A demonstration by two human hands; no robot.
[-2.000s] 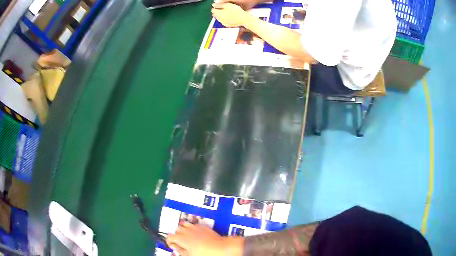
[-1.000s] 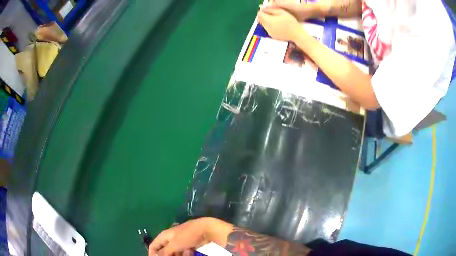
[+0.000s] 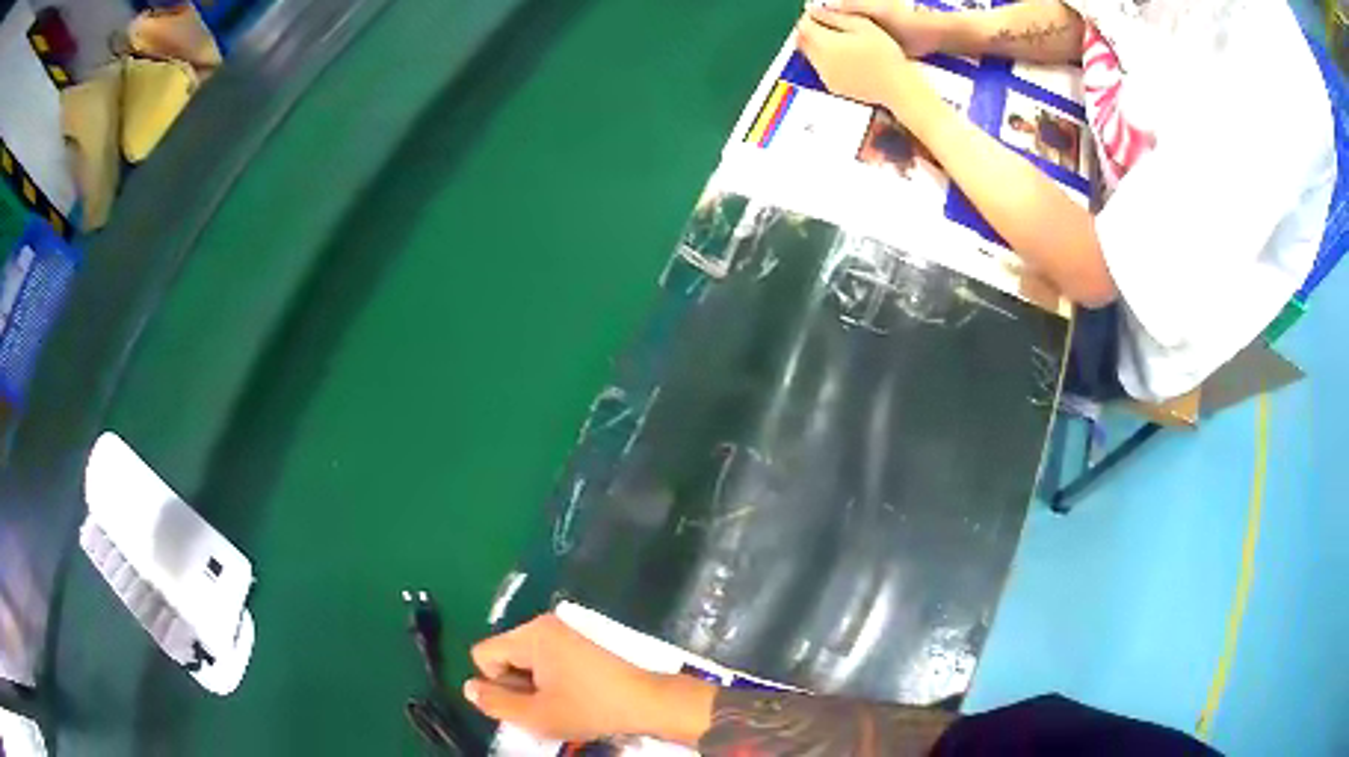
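Note:
My right hand (image 3: 555, 680) is at the bottom centre, over the near end of the work strip, with a tattooed forearm reaching in from the lower right. Its fingers are curled; whether they hold anything is hidden. A black power cord with a two-pin plug (image 3: 423, 621) lies on the green conveyor just left of the hand, its lower coils (image 3: 437, 725) cut by the bottom edge. A white appliance (image 3: 170, 555) with a smooth cover, ribbed side and small dark mark lies on the conveyor at the lower left. My left hand is not in view.
The green conveyor belt (image 3: 429, 326) curves up the left. A dark glossy surface (image 3: 829, 473) lies beside it. Beyond is a printed sheet (image 3: 829, 155) under a seated coworker's forearms. A partly visible printed sheet (image 3: 636, 643) lies by my wrist. Bins stand at far left.
The view has swung, bringing the coworker nearer and shifting the dark surface right. Since one second ago, more of the plug and cord shows beside my right hand, and the white appliance appears higher.

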